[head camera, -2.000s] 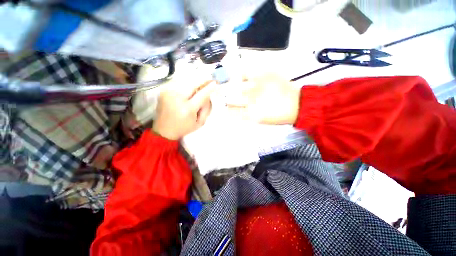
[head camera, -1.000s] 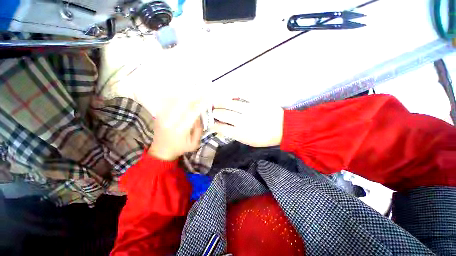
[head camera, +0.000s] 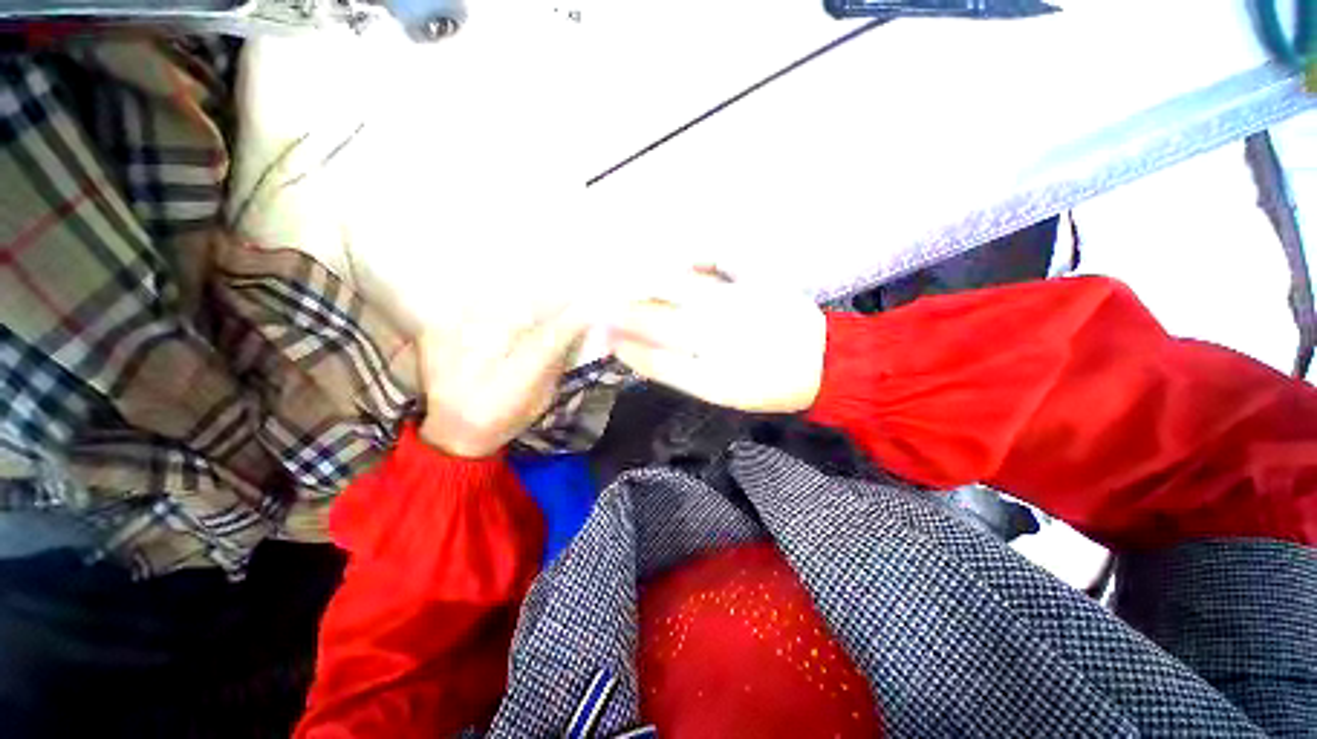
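Observation:
The plaid shell fabric (head camera: 123, 274) lies crumpled at the left, and a strip of it runs down to my hands. The white lining (head camera: 311, 166) spreads beside it on the tabletop, very bright. My left hand (head camera: 498, 378) and my right hand (head camera: 737, 347) meet fingertip to fingertip at the garment's edge near the table's front edge. Both seem to pinch the white lining there, with plaid just below. Glare washes out the fingers and hides the exact grip.
The black thread snips (head camera: 946, 7) are cut off by the top edge. A long ruler (head camera: 1069, 188) lies along the table's near edge. A dark line (head camera: 737, 104) crosses the white top. Part of the machine (head camera: 426, 18) shows at the top left. Green handles are at the far top right.
The view has moved down and rightward, so the machine and snips slid to the top edge. My hands have come away from the needle area to the table's front edge with the fabric.

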